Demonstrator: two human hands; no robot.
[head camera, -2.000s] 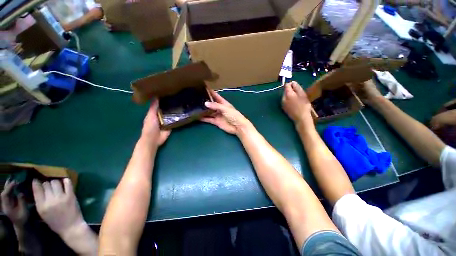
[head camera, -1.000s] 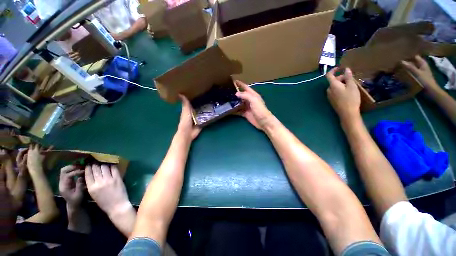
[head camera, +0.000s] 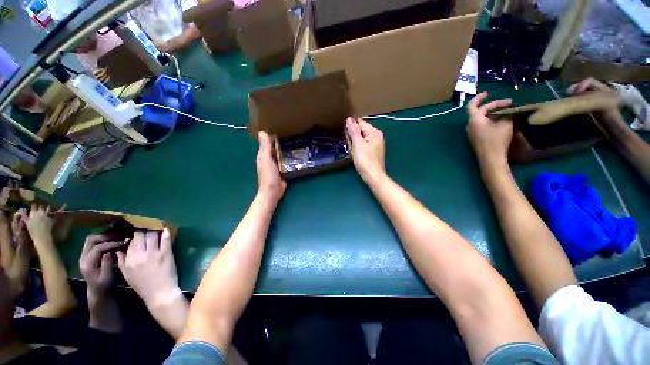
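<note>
A small brown cardboard box (head camera: 317, 171) is held over the green bench, its lid (head camera: 303, 104) standing up at the back. Inside lie dark, shiny bagged contents (head camera: 313, 151), which cannot be made out further. My left hand (head camera: 270, 167) grips the box's left side, thumb up along the wall. My right hand (head camera: 366, 150) grips its right side near the lid corner. The fingers under and behind the box are partly hidden.
A large open carton (head camera: 395, 68) stands behind, with a white cable (head camera: 417, 116) and a white power strip (head camera: 467, 75) beside it. A blue cloth (head camera: 581, 217) lies at right. Neighbours' hands hold boxes at right (head camera: 559, 142) and lower left (head camera: 146, 222).
The small box has turned to face me squarely, and its lid stands straighter. My right hand has closed flatter on its side. The right neighbour's box lid has come down.
</note>
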